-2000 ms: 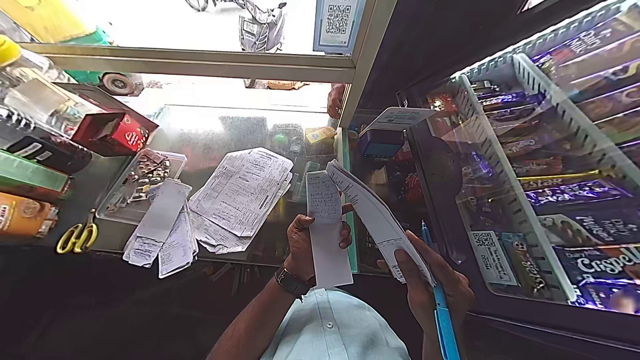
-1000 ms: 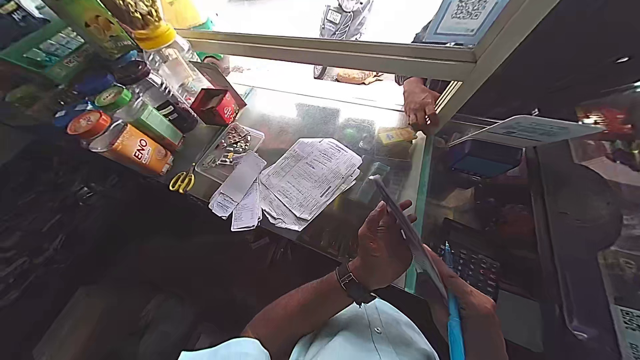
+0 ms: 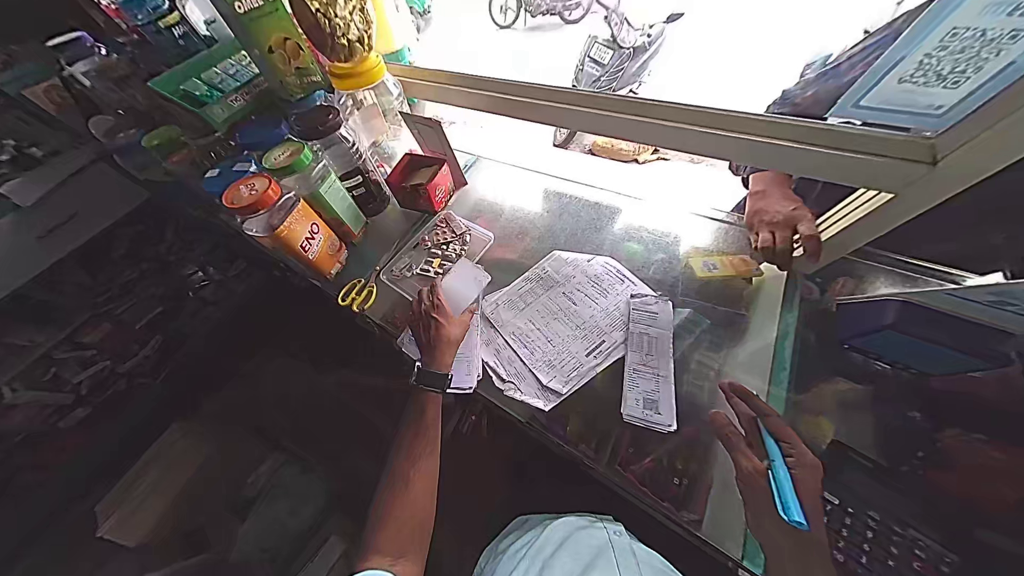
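My left hand (image 3: 438,324), with a dark watch on its wrist, grips a small white paper pad (image 3: 464,286) at the near edge of a clear plastic tray (image 3: 480,240) of blister packs. Under that hand lie narrow printed slips (image 3: 466,364). My right hand (image 3: 772,460) is over the glass counter's right part with a blue pen (image 3: 782,480) held against it, fingers spread. Between the hands, a fanned stack of printed papers (image 3: 564,320) and a narrow folded bundle of printed slips (image 3: 650,360) rest on the glass counter (image 3: 560,436).
Yellow-handled scissors (image 3: 358,294) lie left of the tray. Jars, among them an orange ENO jar (image 3: 300,232), and a red box (image 3: 424,182) stand behind. Another person's hand (image 3: 776,220) rests by a yellow packet (image 3: 724,266). A calculator (image 3: 876,520) is at the lower right.
My left hand has moved left, from beside my right hand to the tray. The narrow bundle now lies on the counter right of the stack. The view has shifted.
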